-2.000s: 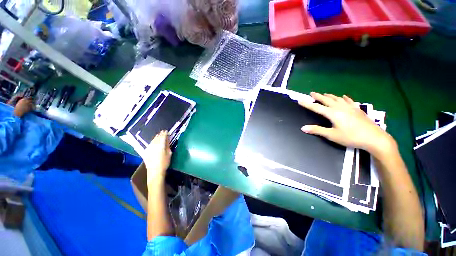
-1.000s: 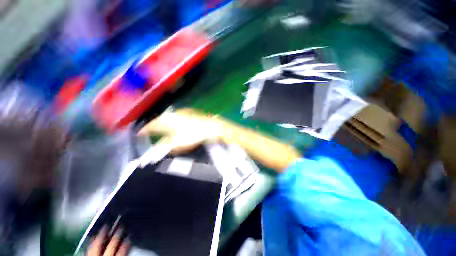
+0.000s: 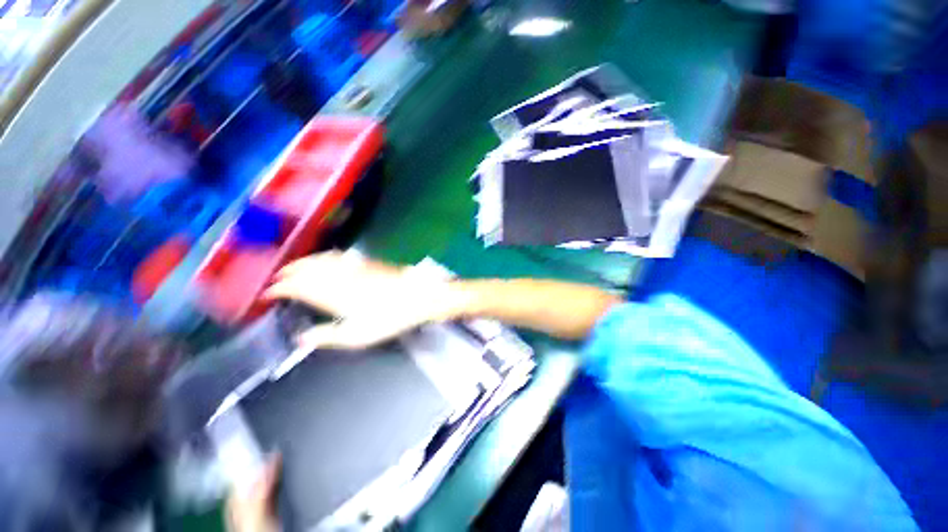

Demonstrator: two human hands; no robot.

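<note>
The main stack of black sheets with white margins (image 3: 348, 416) lies at the lower left, its edges uneven. My right hand (image 3: 364, 301) reaches across its upper edge, fingers spread and thumb apart; no held sheet can be made out. My left hand (image 3: 253, 499) is blurred and cut off by the bottom edge, at the left side of the stack beside a white strip; its grip cannot be told. A second, loosely fanned pile of black sheets (image 3: 567, 195) lies farther off, at the upper middle.
The red tray (image 3: 301, 197) with a blue piece (image 3: 260, 225) in it stands beyond my right hand. Blurred bubble wrap (image 3: 224, 379) lies left of the stack. Brown cardboard boxes (image 3: 774, 177) are past the bench edge at right. A blurred heap (image 3: 83, 384) is at far left.
The view has swung right, bringing the fanned pile and boxes in. My left hand has left the smaller pile for the main stack. My right hand has moved to the stack's upper edge.
</note>
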